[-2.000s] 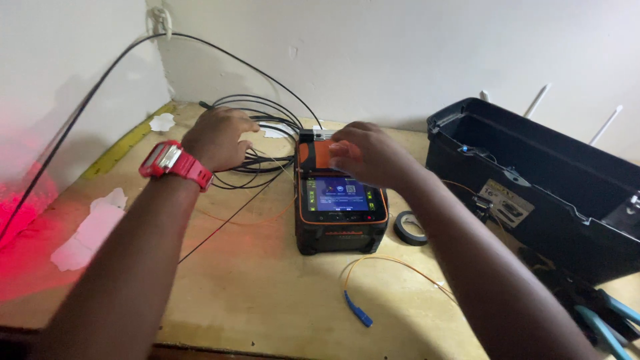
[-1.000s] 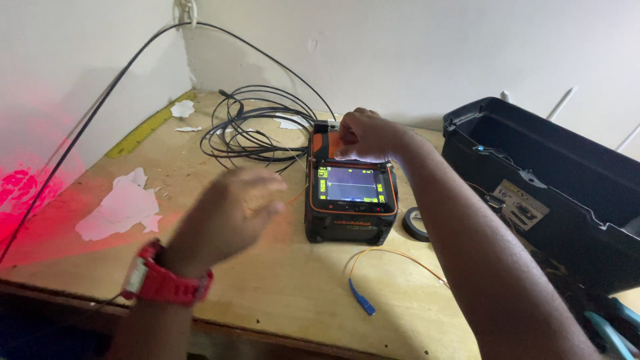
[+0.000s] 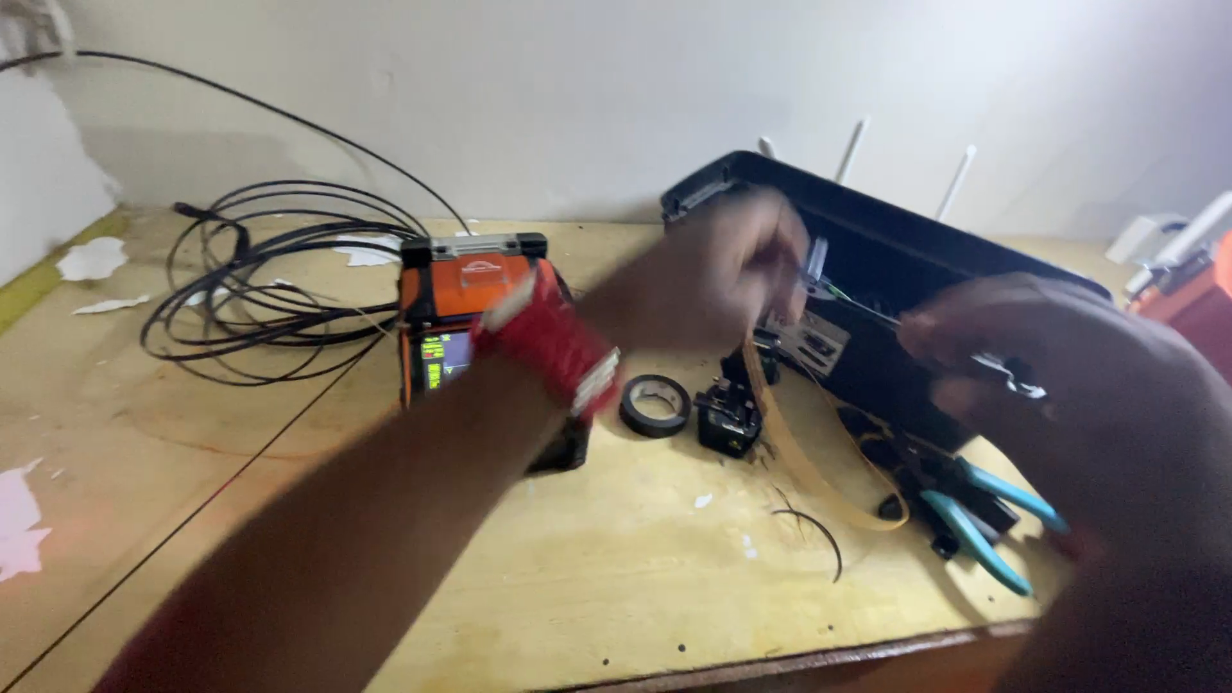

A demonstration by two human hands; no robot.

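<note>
Blurred by motion, my left hand point(image 3: 717, 269), with a red watch on the wrist, is over the near left side of a black plastic case point(image 3: 914, 241). The yellow fiber patch cord point(image 3: 818, 481) hangs in a loop from its fingers. My right hand point(image 3: 1039, 366) is at the case's front, its fingertips pinched on a thin fiber point(image 3: 866, 310) with a green part. Behind my left forearm stands the orange and black fusion splicer point(image 3: 472, 289), lid down, its screen partly hidden.
Coiled black cable point(image 3: 279, 289) lies left of the splicer. A roll of black tape point(image 3: 654, 405), a black cleaver-like tool point(image 3: 729, 419) and teal-handled pliers point(image 3: 982, 539) lie before the case. White antennas point(image 3: 852, 149) rise behind it. An orange object point(image 3: 1193, 298) is at far right.
Both hands have moved right, from around the splicer to the black case. The yellow cord with the blue connector lay on the table and is now partly lifted. The view has swung right.
</note>
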